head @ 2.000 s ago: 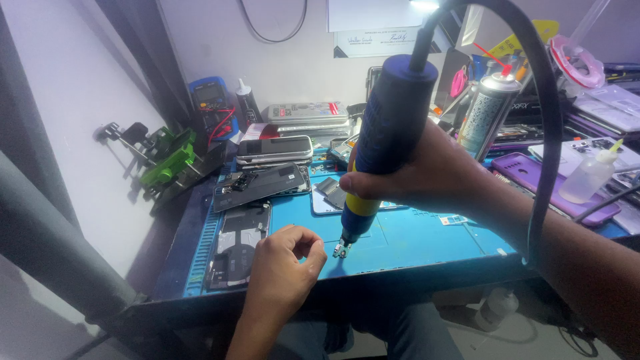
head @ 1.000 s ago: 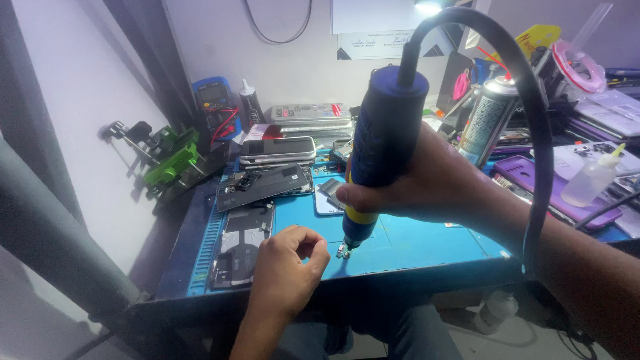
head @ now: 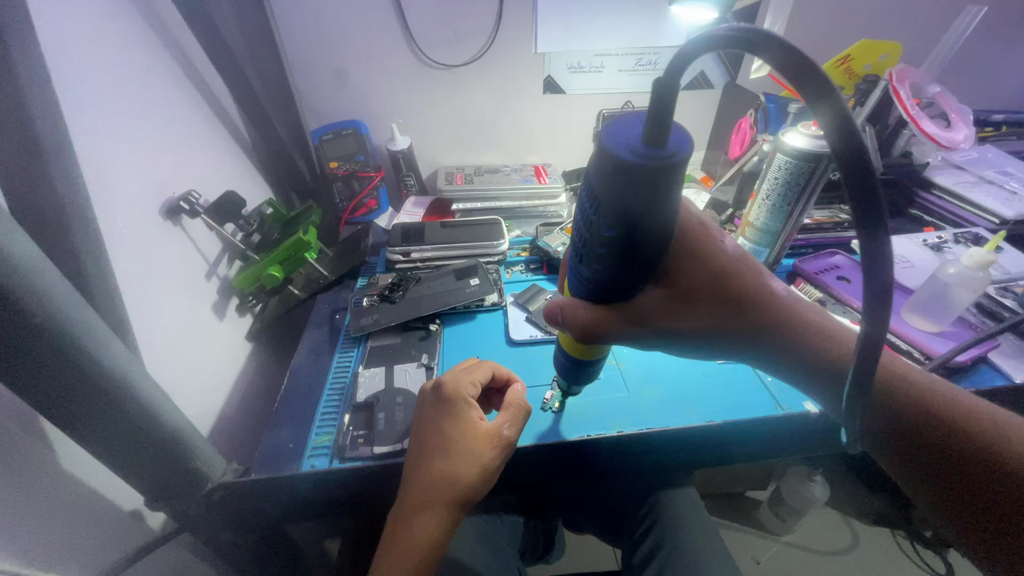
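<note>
My right hand (head: 680, 288) is closed around the blue and yellow handle of a hot-air rework gun (head: 620, 216), held upright with its nozzle down. Right by the nozzle is a small electronic part (head: 552, 398), just above or on the blue silicone work mat (head: 672, 392); whether it touches the mat I cannot tell. My left hand (head: 472, 416) is to the left of that part, thumb and forefinger pinched together; whether something thin sits between the fingertips is hidden. A phone back panel (head: 392, 392) lies left of my left hand.
Phones (head: 448, 236) and a dark back cover (head: 436, 296) are stacked behind. A green clamp holder (head: 280, 256) and a multimeter (head: 348, 164) stand at the left. To the right are a spray can (head: 784, 192), a purple phone cover (head: 848, 280) and a dropper bottle (head: 944, 292). The gun's cable arches over my right forearm.
</note>
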